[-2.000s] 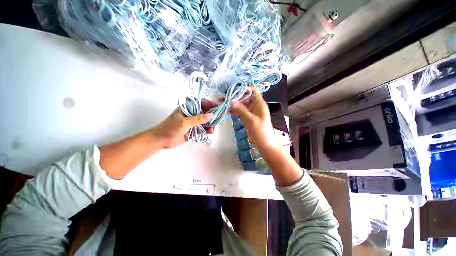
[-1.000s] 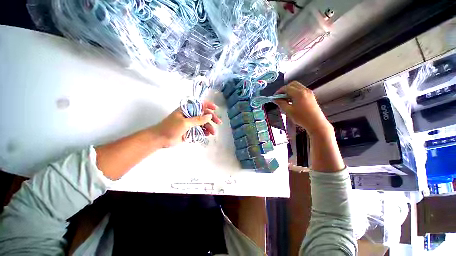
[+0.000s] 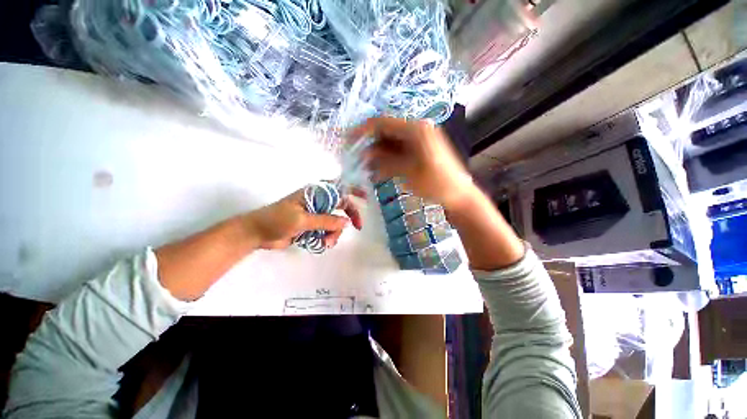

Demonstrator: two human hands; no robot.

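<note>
My left hand (image 3: 299, 221) is closed around coiled cables (image 3: 321, 196), pale blue-white loops that stick out above and below the fingers, over the white tabletop. My right hand (image 3: 409, 159) is raised to the right of it and blurred by motion. A pale blurred shape shows at its fingers; I cannot tell whether it is held. A row of small light blue boxes (image 3: 416, 237) with clear parts stands to the right of my left hand, its far end hidden by my right hand.
A shiny heap of bagged cables (image 3: 278, 57) covers the back of the table (image 3: 106, 213). Right of the table are printed cartons (image 3: 581, 204) and an open brown carton (image 3: 561, 286). More stacked goods stand at the far right.
My right hand has moved from over the boxes with a cable, out to their right, and is now back left near the cable heap. My left hand still holds coils, with fewer loops showing.
</note>
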